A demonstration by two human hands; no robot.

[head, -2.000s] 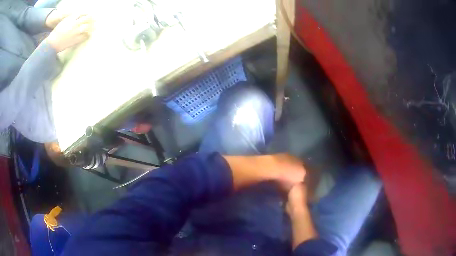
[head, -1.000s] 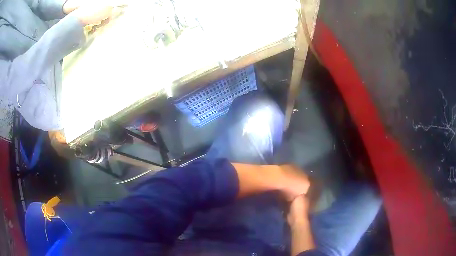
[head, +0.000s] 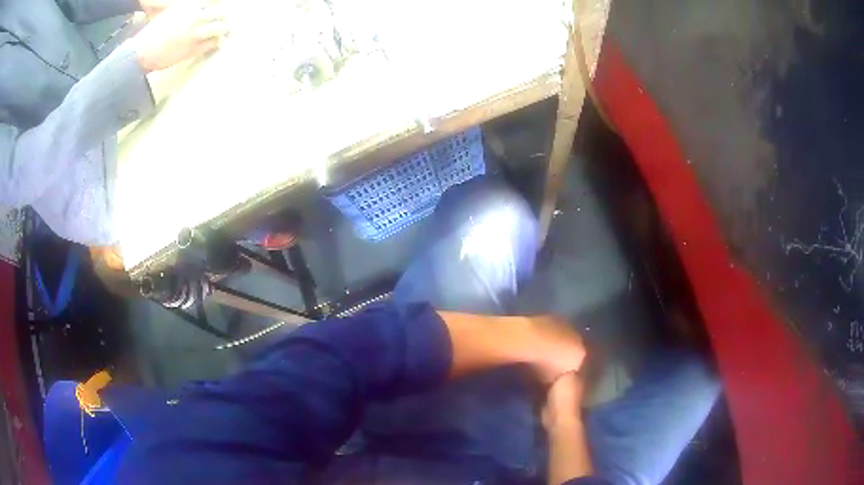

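My left hand reaches in from the left in a dark blue sleeve, low right of centre. My right hand comes up from the bottom edge and meets it. The two hands touch between my knees in blue jeans. Both are blurred and their fingers cannot be made out. No held object shows. The worktable has a glaring white top and a wooden edge. Small things on it are mostly lost in glare.
A person in grey has hands on the table at upper left. A blue perforated crate is under the table. A red-edged gate stands at right. A blue bin with an orange-yellow tie is at lower left.
The view has shifted, so the table sits further right and lower than two seconds ago. The other person's hands have moved on the tabletop. My hands remain together.
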